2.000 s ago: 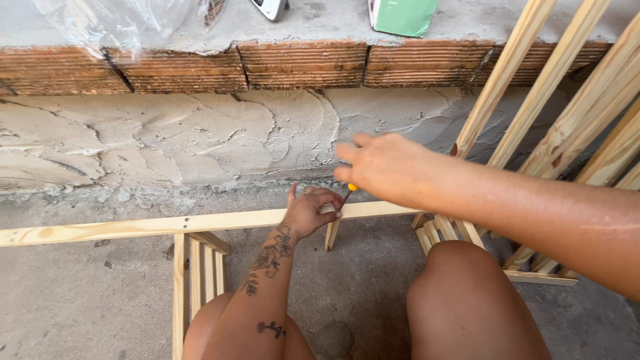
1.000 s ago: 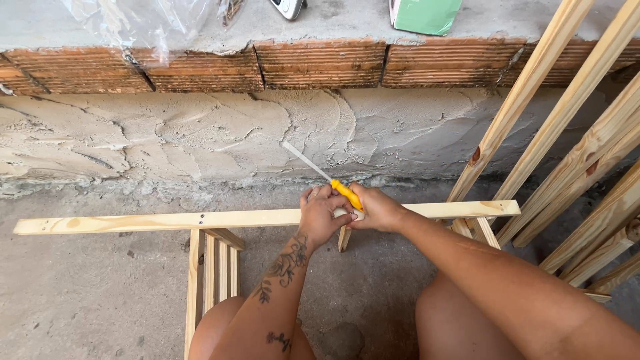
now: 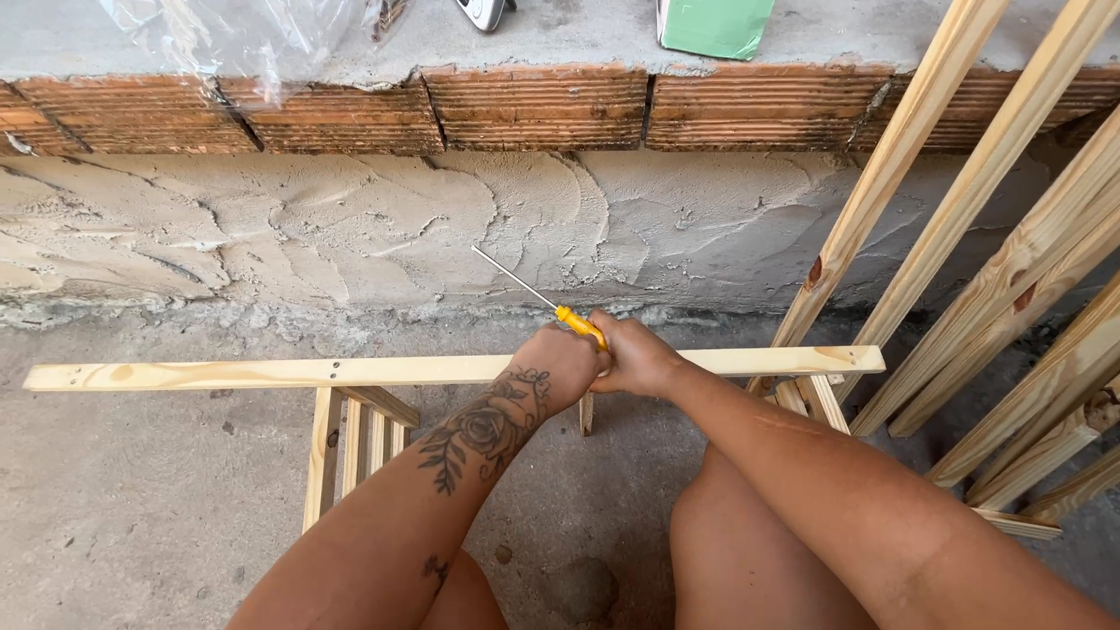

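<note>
A screwdriver [image 3: 579, 324] with a yellow handle points up and to the left, its metal shaft standing free before the plastered wall. My right hand [image 3: 637, 357] is closed around the handle's lower end. Against it, my left hand [image 3: 560, 360] is bent over the same spot, and what its fingers hold is hidden. Both hands are over a long pale wooden slat [image 3: 219, 374], which lies across wooden frame pieces and has screw marks near its ends and left of its middle. Below the hands, a short wooden piece [image 3: 586, 415] shows beneath the slat.
Several wooden slats [image 3: 884, 201] lean against the brick ledge [image 3: 534, 109] at the right. A slatted wooden frame [image 3: 322, 455] stands under the long slat at the left. On the ledge are a clear plastic bag [image 3: 254, 39], a green box [image 3: 716, 26] and a grey-and-white device [image 3: 483, 12].
Two seconds ago my right hand was raised and apart from my left, with the yellow handle between them. Now the hands are together, and the screwdriver's shaft points up and left.
</note>
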